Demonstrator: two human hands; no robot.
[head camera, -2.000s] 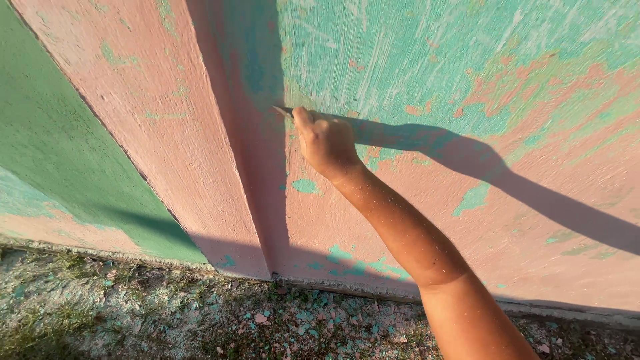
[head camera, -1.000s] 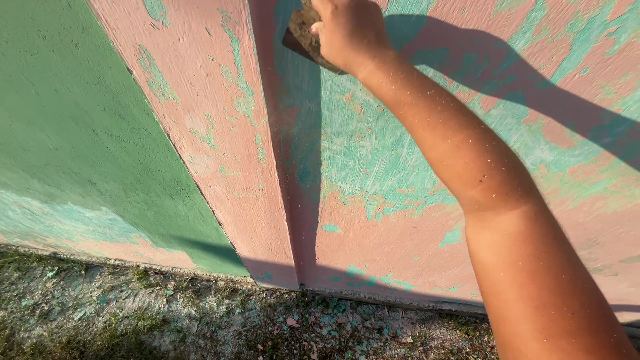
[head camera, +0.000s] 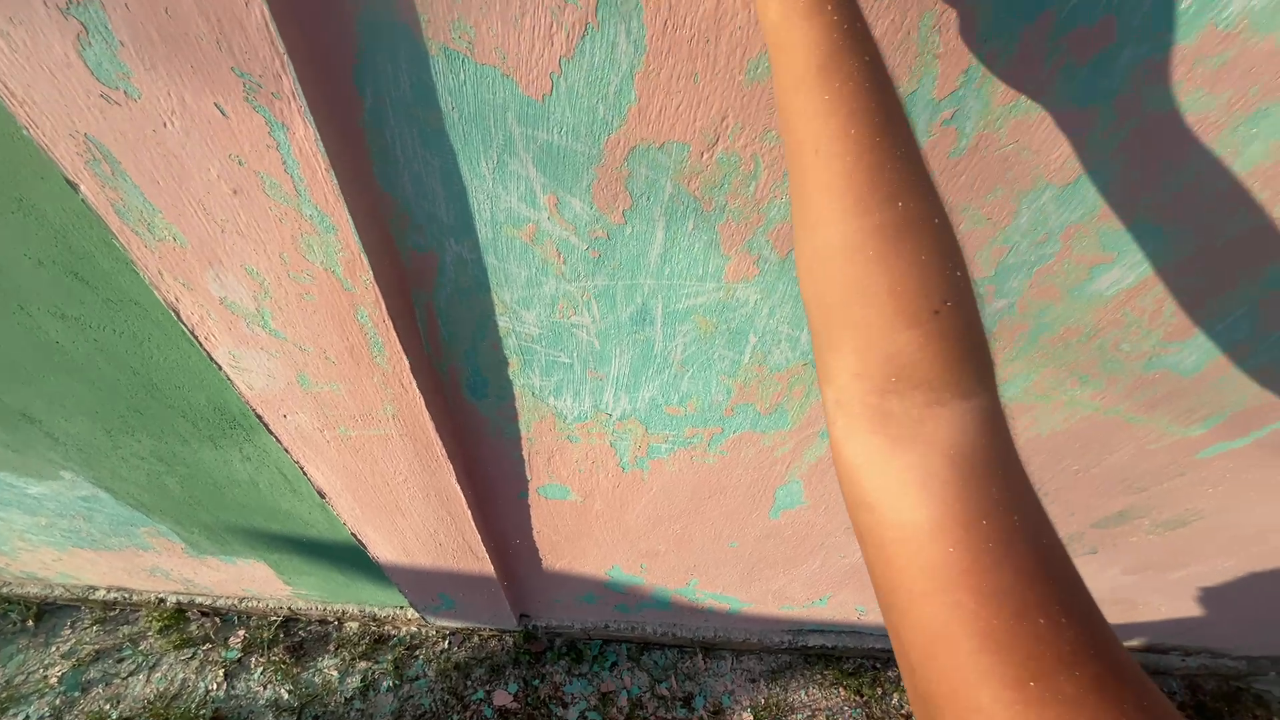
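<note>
Only my bare right forearm and elbow show; the arm runs from the lower right up past the top edge, so my right hand and anything in it are out of view. My left hand is not in view either. Behind the arm is a wall of peeling pink paint, with a large exposed turquoise patch covered in pale scratches. To its left stands a raised pink pilaster with smaller turquoise flecks. Small pale specks dot the skin of the arm.
A green wall panel lies left of the pilaster. Paint flakes and patchy grass cover the ground along the wall's foot. The arm's shadow falls on the wall at the upper right.
My right hand, seen a second ago with a flat scraper against the wall near the pilaster, has moved up out of view. The wall now fills more of the picture.
</note>
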